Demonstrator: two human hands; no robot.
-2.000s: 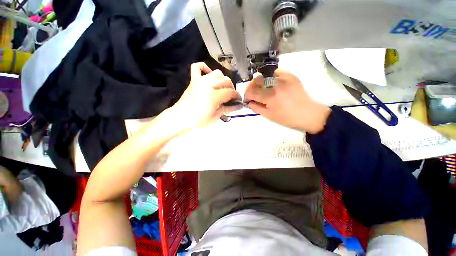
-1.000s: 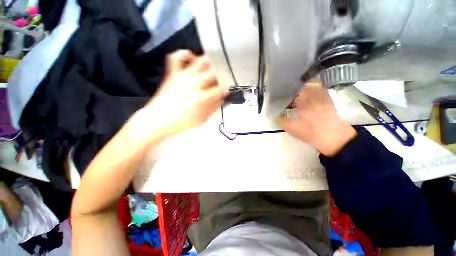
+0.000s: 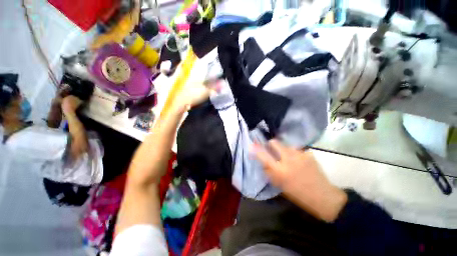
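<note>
Black fabric (image 3: 203, 140) and pale grey fabric (image 3: 305, 97), joined in places by black strips, lie in a heap left of the sewing machine head (image 3: 376, 75) and hang over the table's front edge. My left hand (image 3: 200, 92) is at the upper left of the heap, blurred, with its fingers at the pale cloth. My right hand (image 3: 295, 172) is on the front right of the heap, its fingertips at the pale grey cloth; the hand is blurred. The exact grip of the left fingers does not show.
Blue-handled snips (image 3: 433, 170) and a white curled paper (image 3: 426, 132) lie at the right. A purple device (image 3: 123, 70), yellow spool (image 3: 144, 50) and yellow tape (image 3: 175, 87) are at the left. A red basket (image 3: 213, 215) is below the table. Another person (image 3: 55, 145) sits far left.
The view has swung left. Both hands have left the needle area and are now at the fabric heap, which is spread differently, with more pale grey cloth showing.
</note>
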